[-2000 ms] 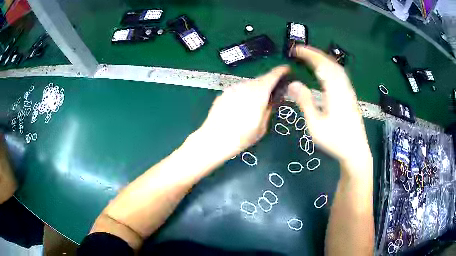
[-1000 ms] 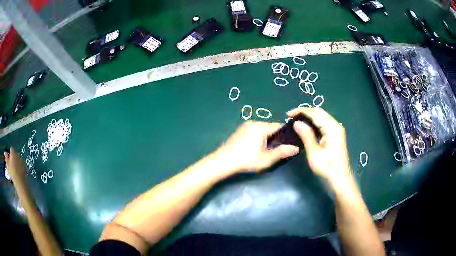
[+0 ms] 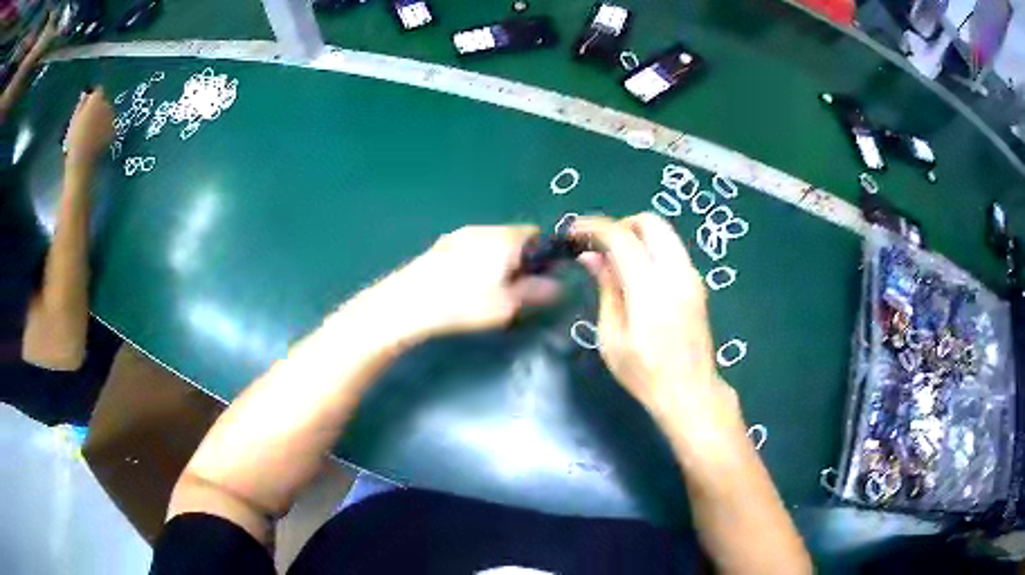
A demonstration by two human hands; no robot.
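A dark phone body [image 3: 546, 254] is held above the worktop near the middle of the view, small and blurred. My left hand [image 3: 478, 281] grips it from the left, with the thumb below it. My right hand [image 3: 646, 298] has its fingertips at its right end; whether they pinch a small part is hidden. Loose white rings [image 3: 720, 277] lie on the green worktop beyond and to the right of my right hand.
Several phone bodies [image 3: 663, 74] lie on the green belt beyond the pale metal strip [image 3: 506, 99]. A clear parts tray [image 3: 933, 393] is at right. A ring pile [image 3: 205, 97] is at upper left, near another person's hand [image 3: 90, 126]. A grey post [image 3: 295, 28] stands at the top.
My hands, close together on the dark phone body, have shifted left and up in the view. The camera view has turned too. The other person's arm at left shows more.
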